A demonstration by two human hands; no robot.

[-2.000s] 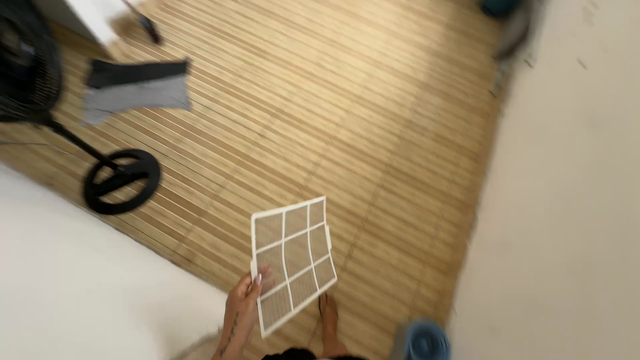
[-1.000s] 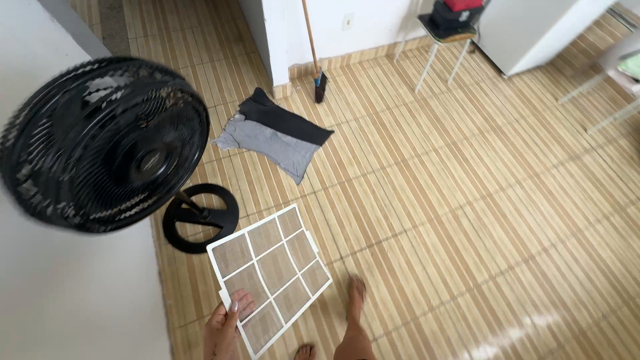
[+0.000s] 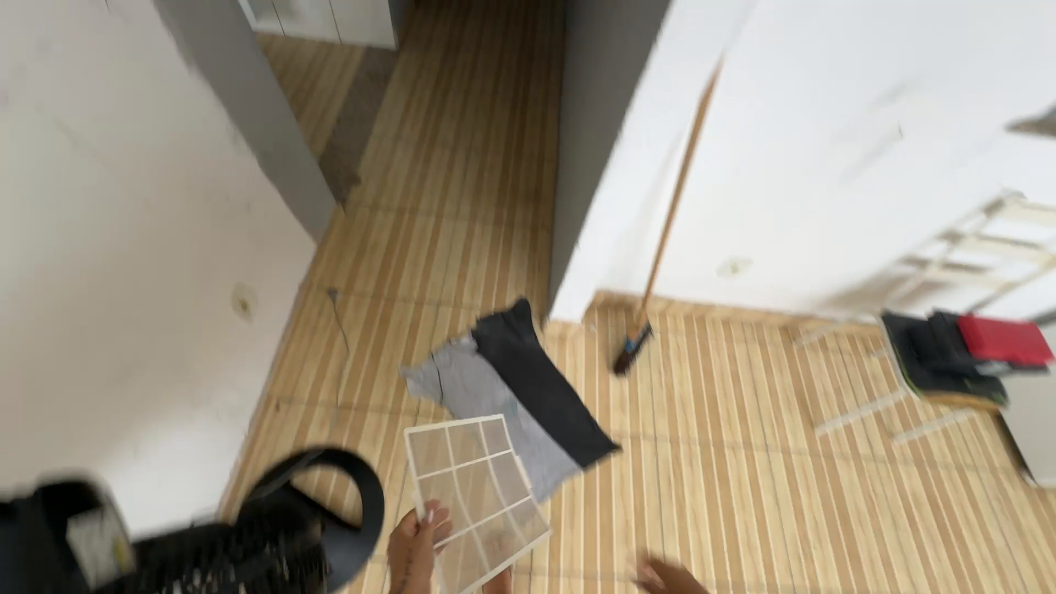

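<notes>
A white-framed mesh filter panel [image 3: 476, 495] is held by its left edge in my left hand [image 3: 415, 540], with the thumb in front and fingers behind the mesh. Low in the view, my right hand [image 3: 664, 573] is blurred and partly cut off by the bottom edge; whether its fingers are apart is unclear, and it is not touching the panel. Beyond the panel a grey and black cloth [image 3: 528, 388] lies spread on the floor, partly hidden by the mesh.
A black pedestal fan [image 3: 223, 553] stands at the lower left, its round base beside the panel. A broom [image 3: 678, 198] leans on the white wall [image 3: 825, 148]. At the right, a chair [image 3: 932, 400] holds dark items and a red one [image 3: 1005, 340]. A passage opens ahead between walls.
The view has swung toward the passage. The panel stays in my left hand throughout. My right hand has come into view at the bottom, where it was not visible before.
</notes>
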